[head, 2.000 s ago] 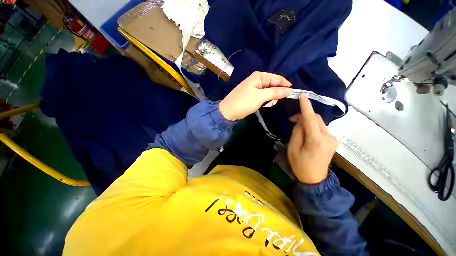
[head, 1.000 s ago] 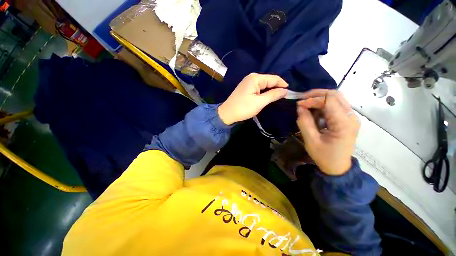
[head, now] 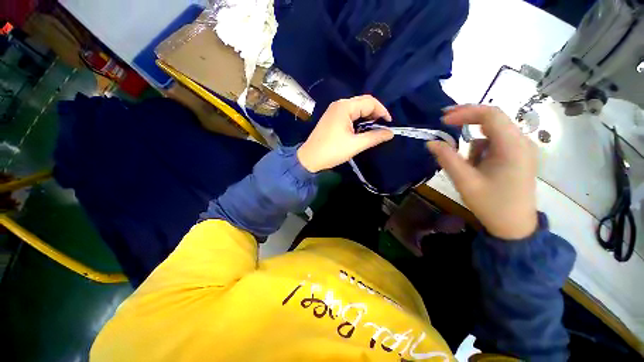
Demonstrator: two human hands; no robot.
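A navy garment [head: 353,60] lies over the table edge in front of me, with a dark patch near its top. A white-striped tape [head: 413,132] runs along its opening and loops down below my left hand. My left hand [head: 342,134] pinches the tape between thumb and fingers. My right hand [head: 494,166] is at the tape's right end with thumb and fingers apart. It seems to hold nothing, though the fingertips are slightly blurred beside the tape.
The sewing machine head [head: 597,60] stands at the upper right over its steel plate. Black scissors [head: 619,205] lie on the table [head: 565,212] at right. A white frilly heap [head: 247,32] rests on cardboard [head: 208,60]. More navy cloth [head: 148,170] hangs over the yellow-railed trolley [head: 212,99] at left.
My right hand has moved right along the tape, and its fingers have spread apart. My left hand keeps its pinch and has shifted slightly left in the view.
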